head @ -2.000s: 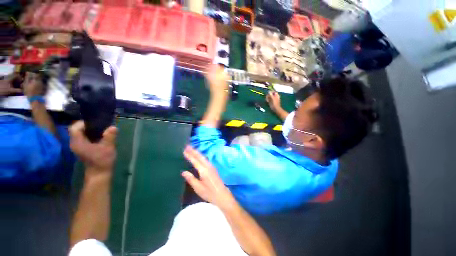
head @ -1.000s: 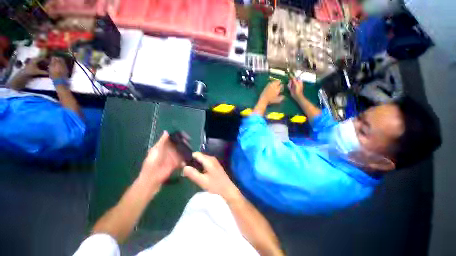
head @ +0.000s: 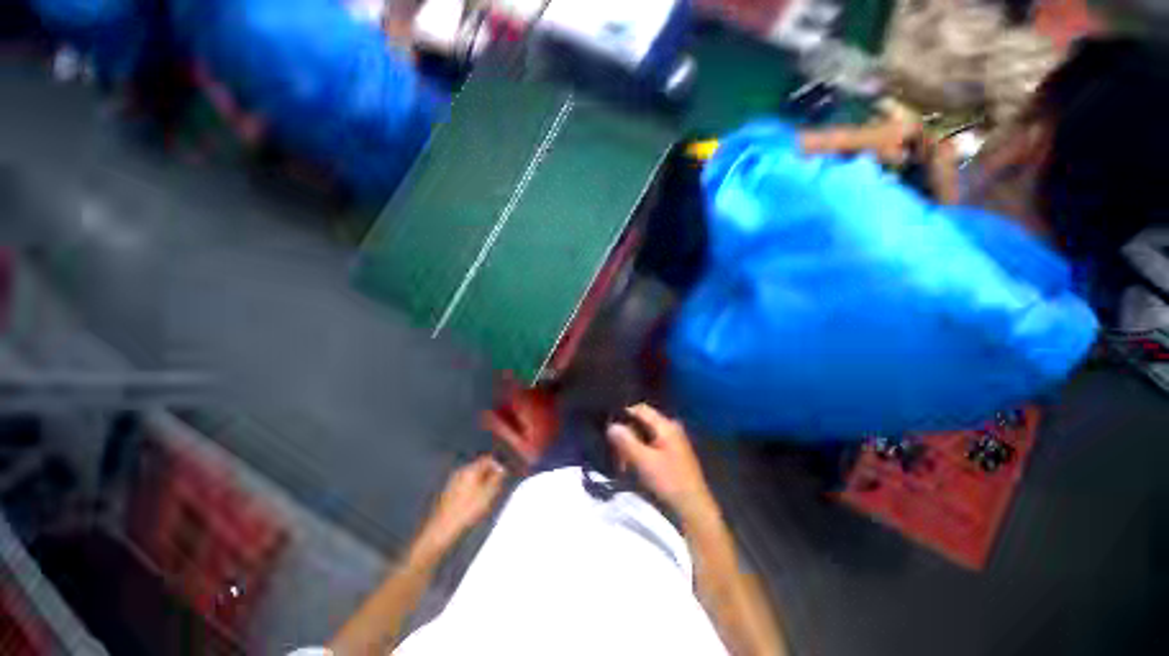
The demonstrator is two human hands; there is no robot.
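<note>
The picture is blurred. My left hand (head: 464, 501) is low in front of me, left of my white shirt, with its fingers curled. My right hand (head: 654, 449) is on the other side, also with bent fingers. I cannot tell whether either hand holds anything. A small dark item (head: 597, 484) shows against the shirt between my hands; what it is and whether a hand touches it is unclear. A green board (head: 564, 212) with a pale seam lies ahead, beyond my hands and apart from them.
A person in a blue coat (head: 872, 301) sits at the right by the bench. Another blue coat (head: 314, 83) is at upper left. A red tray (head: 949, 506) with small dark parts is low right. Red trays (head: 205, 519) are at lower left. A white box (head: 609, 26) is at the top.
My hands have moved apart and lower; the dark item they held together is no longer clearly seen. The view has turned, showing more floor and the green board higher up.
</note>
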